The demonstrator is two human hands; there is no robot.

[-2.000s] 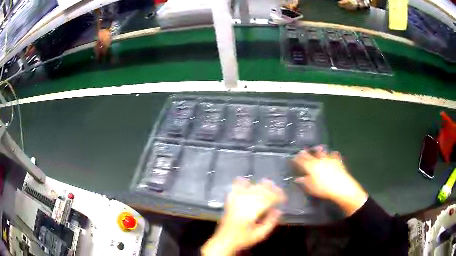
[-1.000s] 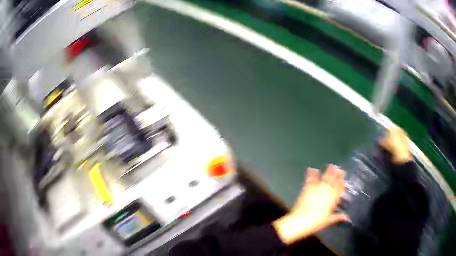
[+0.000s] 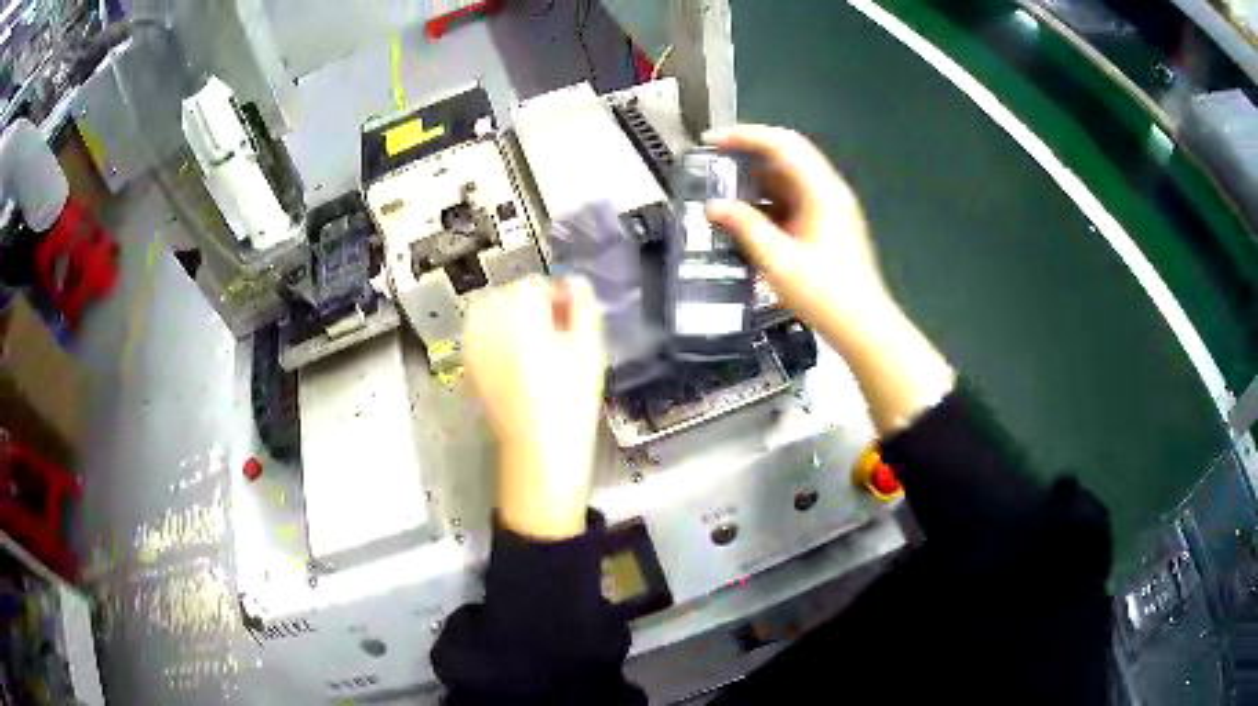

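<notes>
My right hand (image 3: pixel 807 228) holds a dark phone housing (image 3: pixel 711 283) with pale rectangles, upright, above the right fixture (image 3: pixel 711 393) of the white machine. My left hand (image 3: pixel 535 359) is closed at the edge of a blurred grey-purple slab (image 3: pixel 603 269), which looks like another housing, just left of the first. Whether the two touch is unclear. The hands and slabs partly cover the right fixture. The left fixture (image 3: pixel 345 262) holds a dark piece.
The machine top has a small screen (image 3: pixel 631 568), round dark buttons and a red emergency stop (image 3: pixel 880 476) at its right corner. A white upright post (image 3: pixel 701 62) stands behind the hands. The green bench (image 3: pixel 966 276) lies right, with part of a tray (image 3: pixel 1173 593) at lower right.
The view has swung left from the bench tray to the machine. Both hands, empty-looking one second ago, are now over the machine with slabs in them.
</notes>
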